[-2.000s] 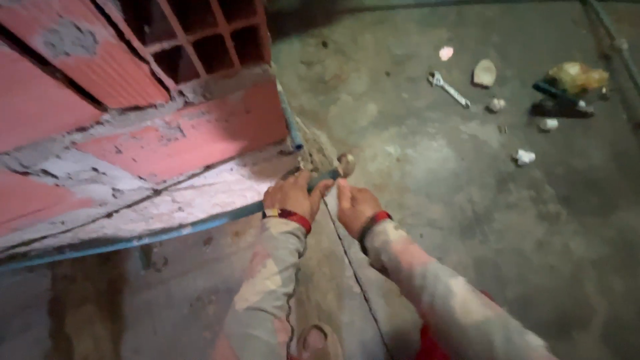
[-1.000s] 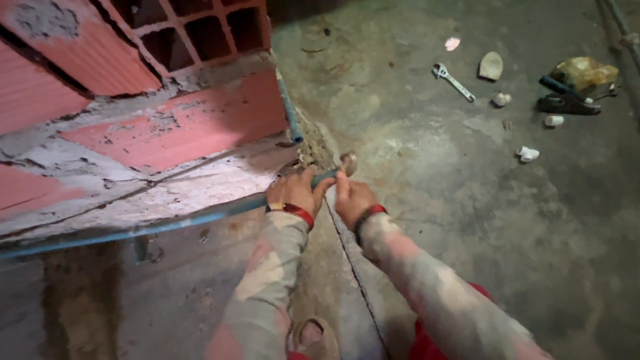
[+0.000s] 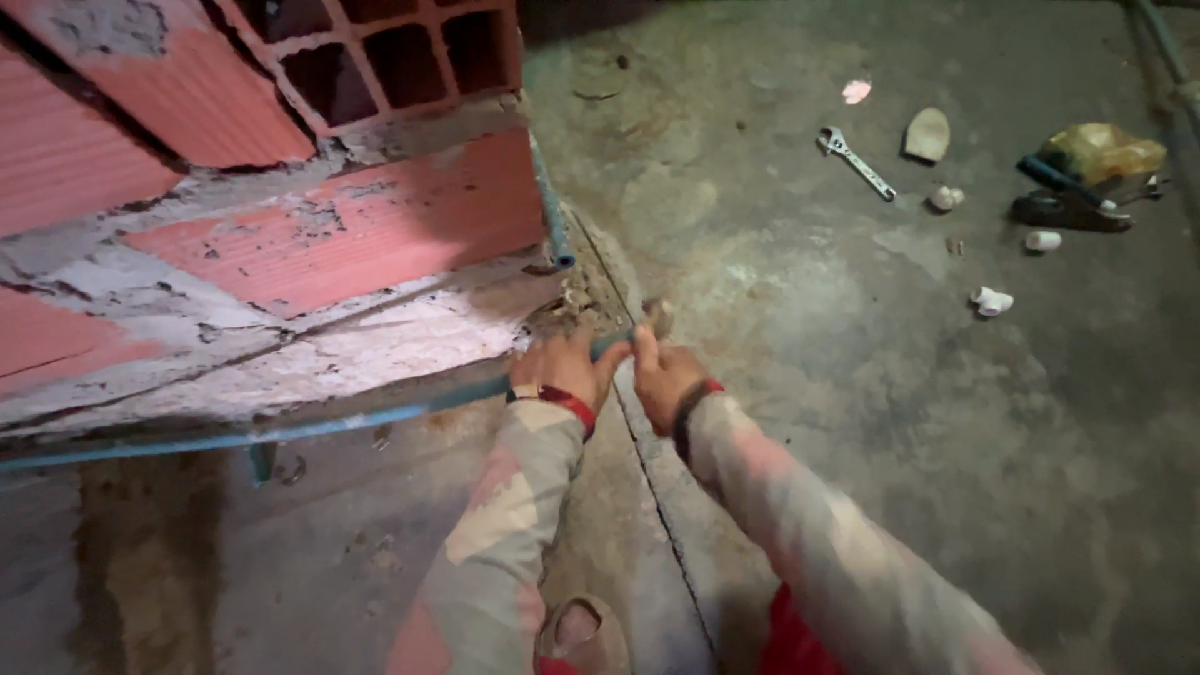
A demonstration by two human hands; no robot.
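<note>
A long blue plastic pipe (image 3: 347,424) runs along the foot of the hollow-brick wall (image 3: 375,225). My left hand (image 3: 562,370) grips it near its right end, just past the wall's corner. Right beside it, my right hand (image 3: 664,375) has its fingers closed at the pipe's end, by a small brownish piece (image 3: 658,317) that is blurred. The two hands almost touch. A second blue pipe end (image 3: 562,260) sticks out at the wall's corner, above my left hand.
On the concrete floor (image 3: 844,394) at the right lie an adjustable wrench (image 3: 858,165), a flat oval pale piece (image 3: 927,135), white pipe fittings (image 3: 992,301), a yellowish plastic bag (image 3: 1102,152) and dark-handled tools (image 3: 1069,208). Another pipe (image 3: 1162,42) runs at the far right.
</note>
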